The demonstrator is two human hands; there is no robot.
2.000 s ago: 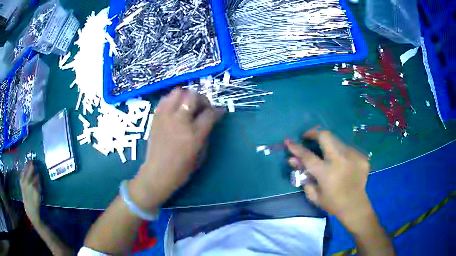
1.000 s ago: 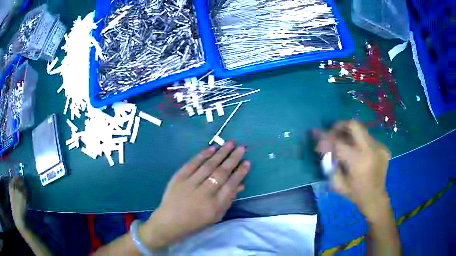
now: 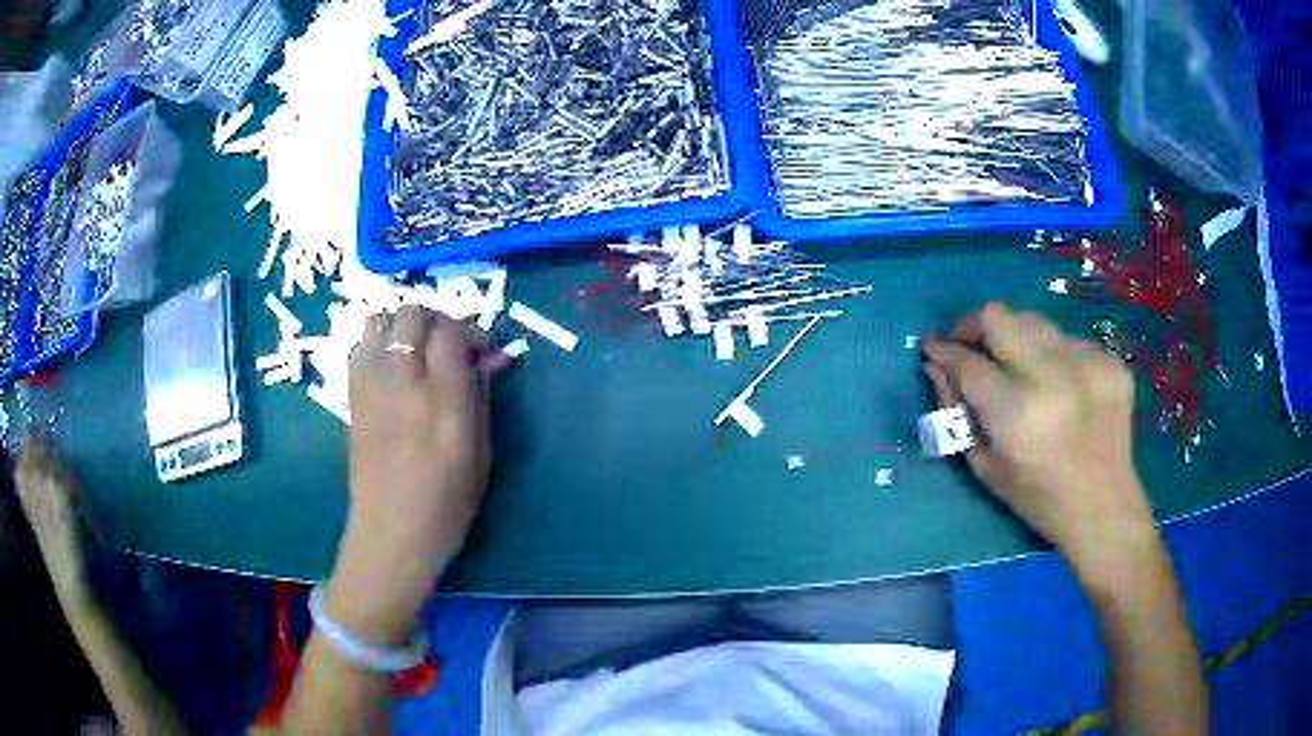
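My left hand is at the lower edge of the loose pile of white sleeves. Its fingers are bent and a short white piece shows by the fingertips; I cannot tell if it is pinched. My right hand is over the green top at the right, closed around a small tool whose shiny end shows below the fingers. Thumb and index finger meet near a tiny white bit. One sleeved piece lies below the heap of sleeved pieces, its lead pointing up and right.
Two blue trays stand side by side at top centre. Red leads lie at right below a clear box. A digital scale lies left. Another person's hand is at far left. Tiny white bits lie near my right hand.
My left hand has moved from the front centre of the green top to the white sleeves. My right hand has moved up slightly, still with the tool. The view has shifted a little.
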